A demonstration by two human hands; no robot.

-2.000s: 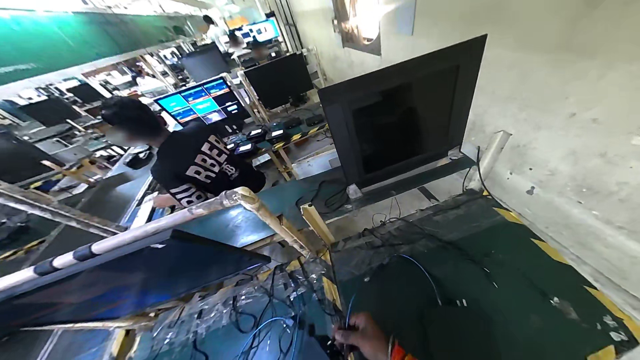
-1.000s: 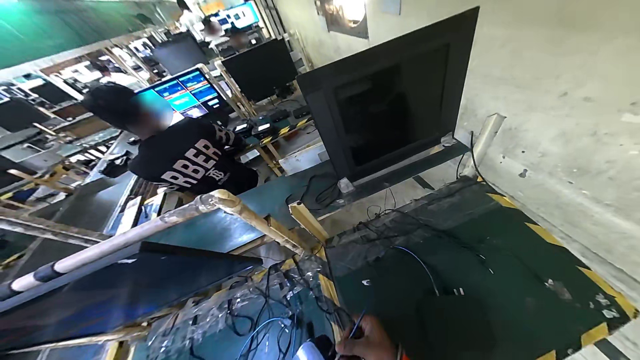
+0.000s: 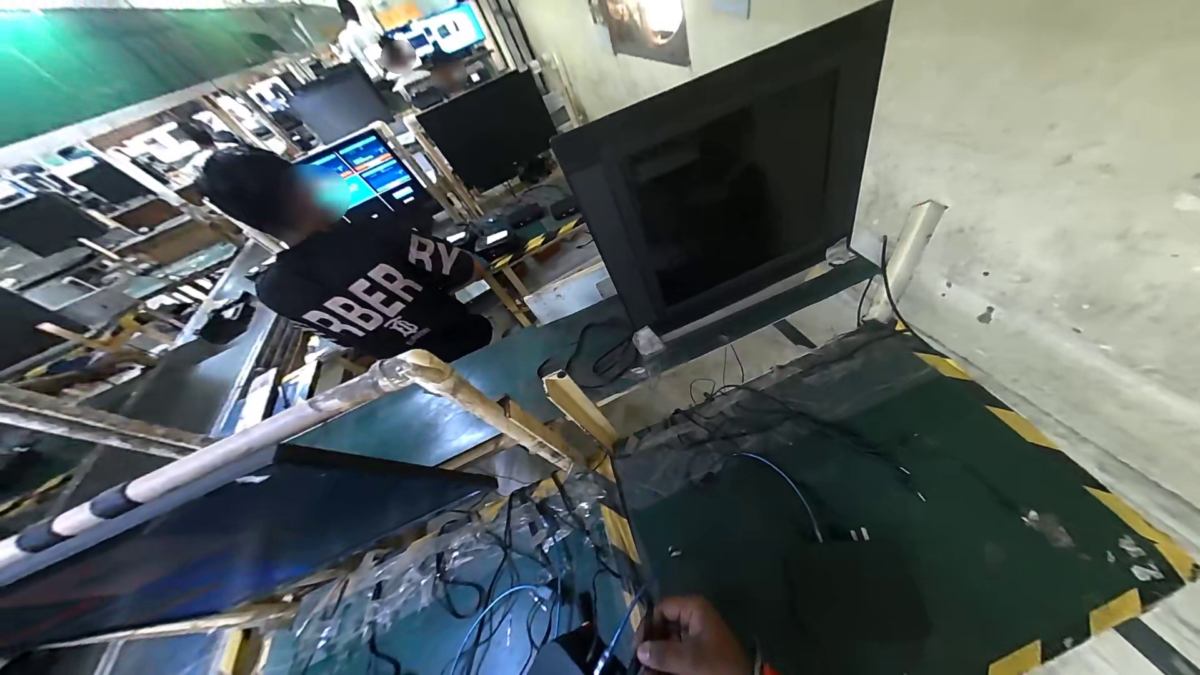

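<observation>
My right hand (image 3: 692,637) is at the bottom edge, its fingers curled around a dark cable or plug; the exact part is too dark to tell. Just left of it is a black box-shaped device (image 3: 565,652), partly cut off by the frame, with a blue cable (image 3: 622,626) running up beside the fingers. Another blue cable (image 3: 499,605) and several black cables (image 3: 506,553) lie over the taped bench top on the left. My left hand is not in view.
A green mat (image 3: 900,450) edged with yellow-black tape covers the right bench. A large dark screen panel (image 3: 722,178) stands behind it. A taped pole (image 3: 272,427) and another dark panel (image 3: 234,534) are at left. A co-worker (image 3: 366,281) sits beyond, by a lit monitor (image 3: 370,173).
The black device beside my right hand shows more plainly than two seconds ago. The co-worker's head and torso have shifted slightly. The view has tilted a little.
</observation>
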